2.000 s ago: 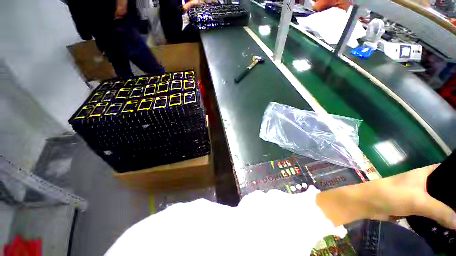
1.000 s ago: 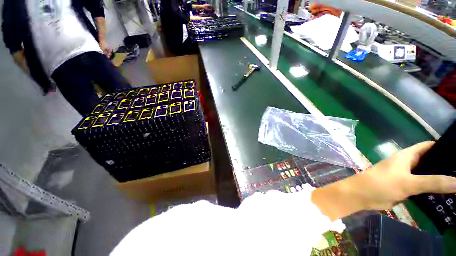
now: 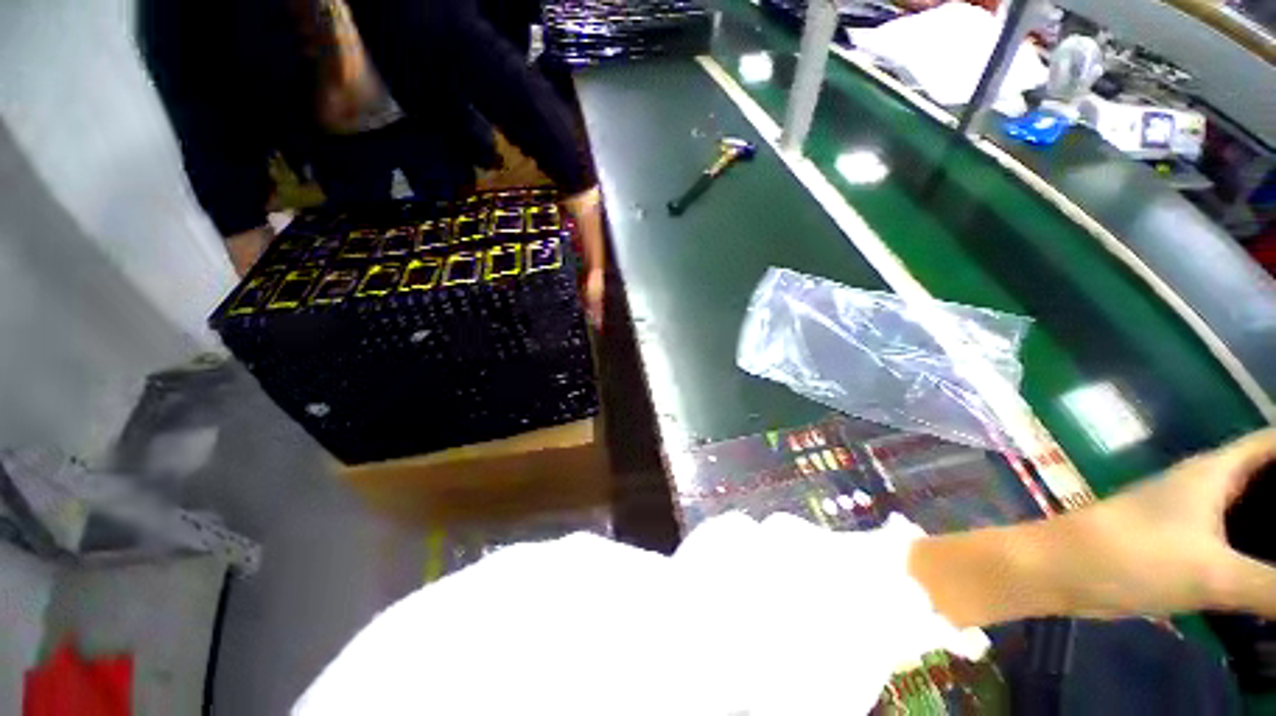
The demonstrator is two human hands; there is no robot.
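Note:
My left hand (image 3: 1168,539), bare below a white sleeve, reaches to the right edge. Its thumb and fingers are around a dark block (image 3: 1255,515), which looks like a stack of black keypad panels and is cut off by the edge. My right hand is not in view. A flat, crinkled clear poly bag (image 3: 875,350) lies on the green bench, partly over the pale strip beside the conveyor. The bench covering (image 3: 784,469) with red lettering lies nearer, partly hidden by my sleeve.
A hammer (image 3: 711,176) lies farther up the bench (image 3: 658,126). At left, a person in dark clothes (image 3: 406,84) has hands at both sides of the tall black tray stack (image 3: 420,336) on a carton (image 3: 490,483). A metal post (image 3: 809,77) stands beside the conveyor.
The other person has come up to the tray stack and bends over it, hands at its sides. My left hand still grips the dark block, now farther right and more cut off.

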